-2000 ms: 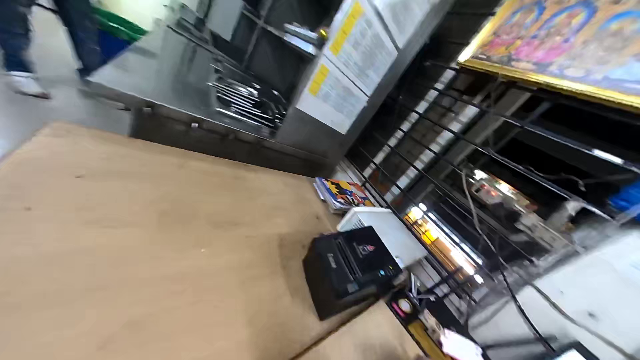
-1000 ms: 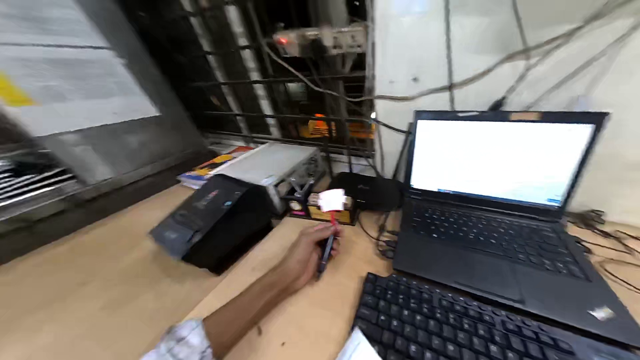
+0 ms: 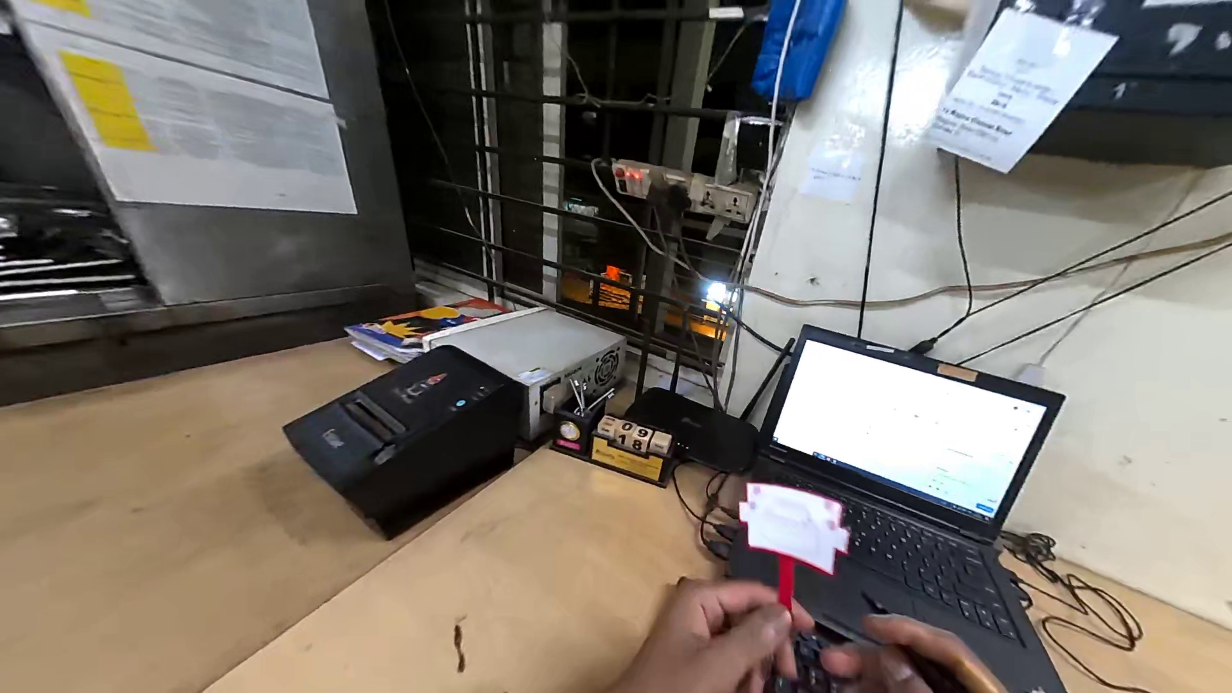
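Observation:
Low in the head view, my left hand (image 3: 722,635) pinches the red stem (image 3: 785,583) of a small white tag (image 3: 794,527), which stands upright above the fingers. Close by on the right, my right hand (image 3: 905,659) has its fingers bent. A dark slim thing shows at those fingers; whether they grip it cannot be told. Both hands are over the front of an open black laptop (image 3: 914,433) with a lit screen. Beneath them a black keyboard (image 3: 813,664) is mostly hidden.
A black receipt printer (image 3: 414,423), a grey metal box (image 3: 539,351) and magazines (image 3: 423,322) stand left. Behind are a desk calendar (image 3: 630,452), a black router (image 3: 693,423) and a barred window with a power strip (image 3: 683,192). Cables (image 3: 1088,597) lie right of the laptop.
The view has swung right from the counter to the laptop. My left hand, with the white tag, has moved from beside the keyboard to over the laptop's front. My right hand has come into view.

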